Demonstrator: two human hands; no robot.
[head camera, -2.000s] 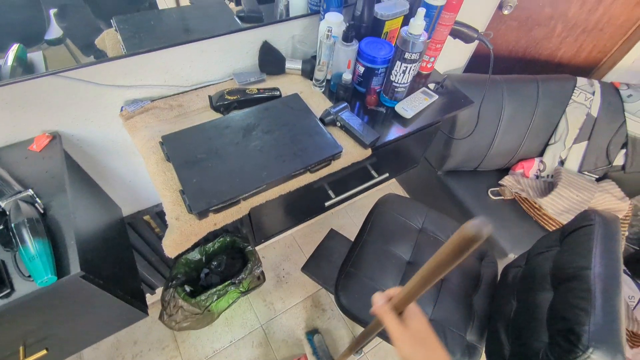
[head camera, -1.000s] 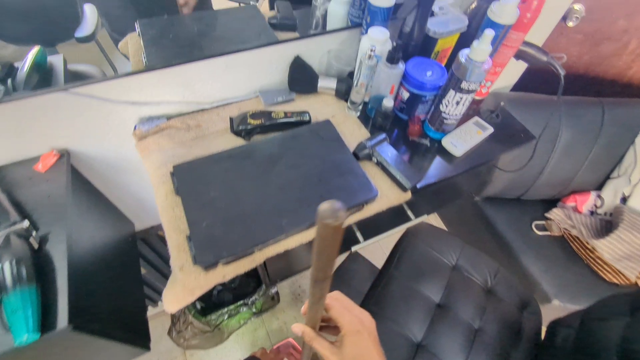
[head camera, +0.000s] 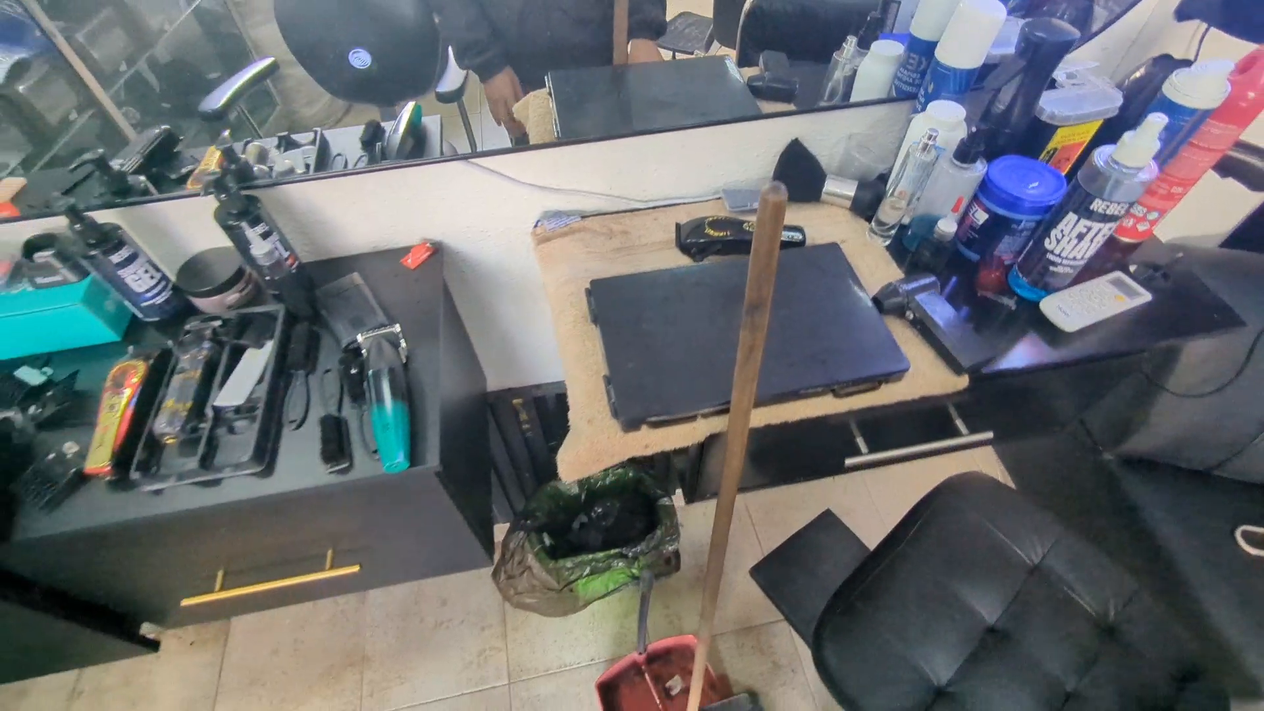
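Neither my left hand nor my right hand shows directly. The mirror (head camera: 513, 128) reflects a person in dark clothing with two hands, one beside a wooden stick; their grip is unclear. A long wooden handle (head camera: 741, 395) stands nearly upright, slightly tilted, with no hand seen directly on it. Its lower end reaches a red dustpan (head camera: 647, 679) on the tiles, where a dark edge is partly cut off. The dustpan's dark handle (head camera: 645, 612) rises beside a bin lined with a dark bag (head camera: 592, 553). Behind the wooden handle, a flat black case (head camera: 671, 326) lies on a tan towel (head camera: 583, 395).
A black padded chair (head camera: 987, 592) stands at right. Hair clippers (head camera: 387, 405) and an organizer tray (head camera: 212, 395) lie on the left cabinet (head camera: 296, 523). Bottles, including an aftershave bottle (head camera: 1086, 217), crowd the right counter near a remote (head camera: 1096, 300). A drawer handle (head camera: 918, 450) projects below.
The hand that was around the wooden handle earlier has left direct view. The handle now stands more upright. The view has swung left, showing more of the left cabinet and the dustpan.
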